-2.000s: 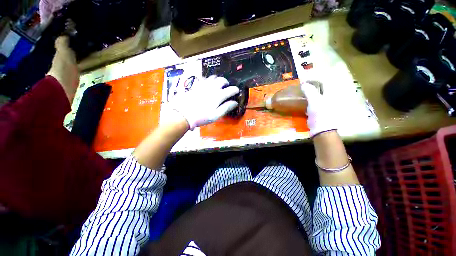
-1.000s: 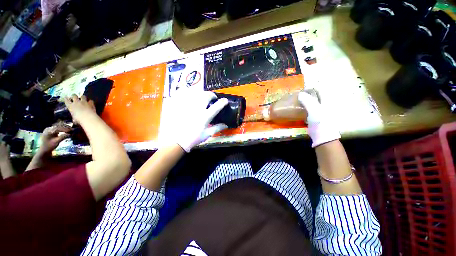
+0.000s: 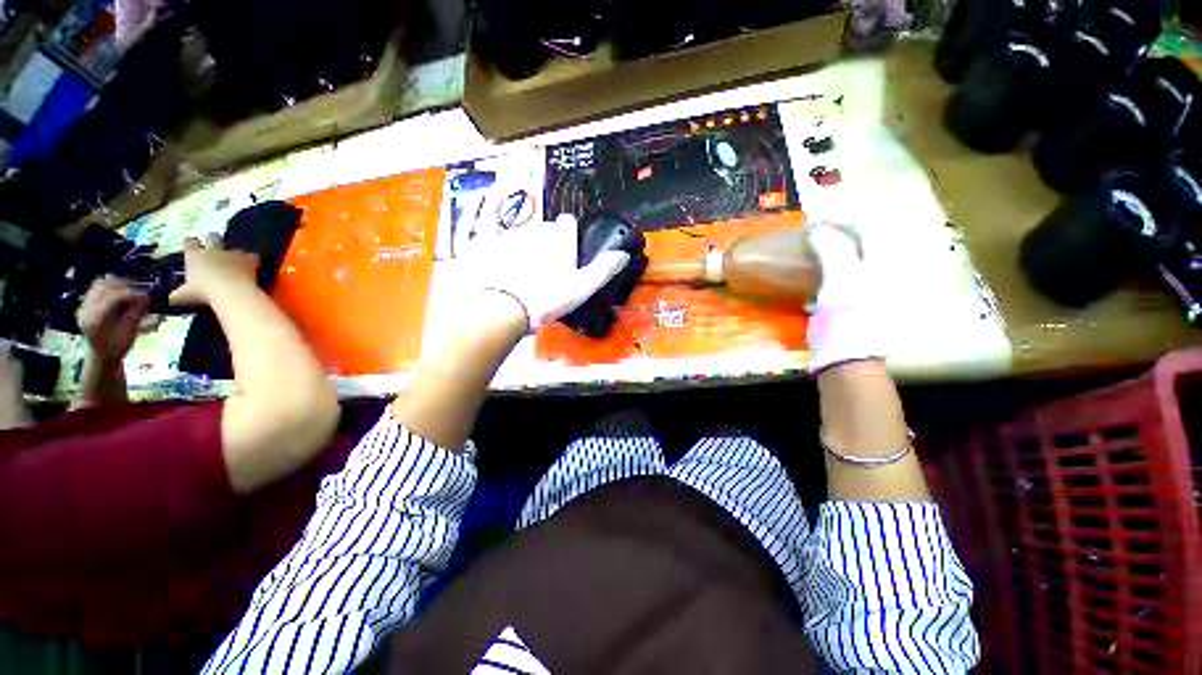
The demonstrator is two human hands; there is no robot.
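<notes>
My left hand, in a white glove, holds a black speaker housing above the orange part of the printed packaging sheet. The housing is tilted, with its round end facing up. My right hand, also gloved in white, grips the tan-brown glue bottle. The bottle lies nearly level, its nozzle pointing left at the housing. The nozzle tip is close to the housing's right edge; whether it touches I cannot tell.
A cardboard tray of black units stands at the back. Black units with pale rings are grouped at right. A red plastic crate is at lower right. At left, another person's arms work beside a long black pad.
My left hand has turned the housing from lying sideways to tilted, with its round end up. The bottle has moved slightly up and right. The neighbour's arms have come in over the bench at left.
</notes>
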